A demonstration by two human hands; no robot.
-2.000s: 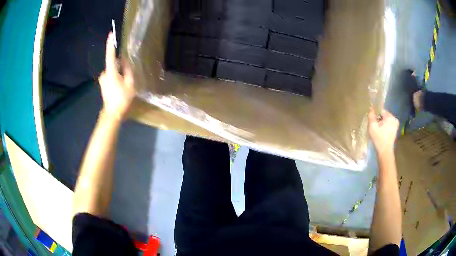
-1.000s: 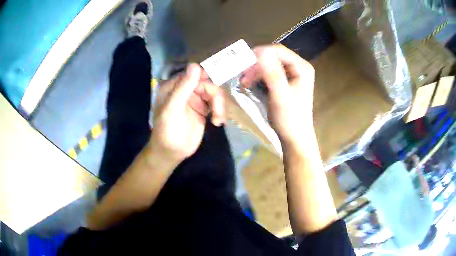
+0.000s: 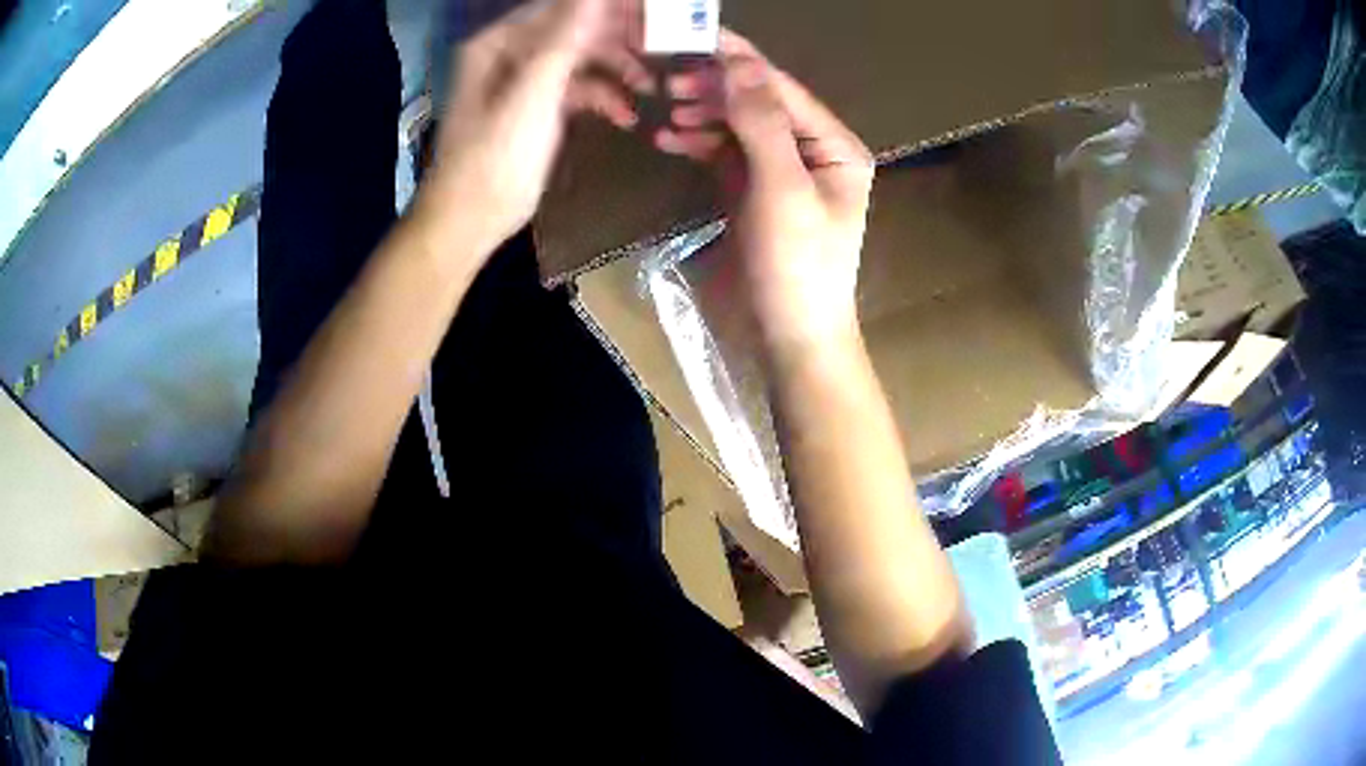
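Observation:
A small white label with a printed code is at the top edge of the view, between the fingertips of my two hands. My left hand touches its left side and my right hand its lower right side. The top of the label is cut off by the frame edge. Behind my hands is an open carton with a clear plastic liner folded over its rim. A brown carton flap lies over its far part and hides much of the inside.
Yellow-black floor tape runs along the floor at left, beside a curved white bench edge. A tan cardboard sheet and a blue bin are at lower left. Another carton and shelves with blue items are at right.
My hands have let go of the liner edges and come together at the label. The label has moved up in view since a second ago. The flap now covers the dark contents.

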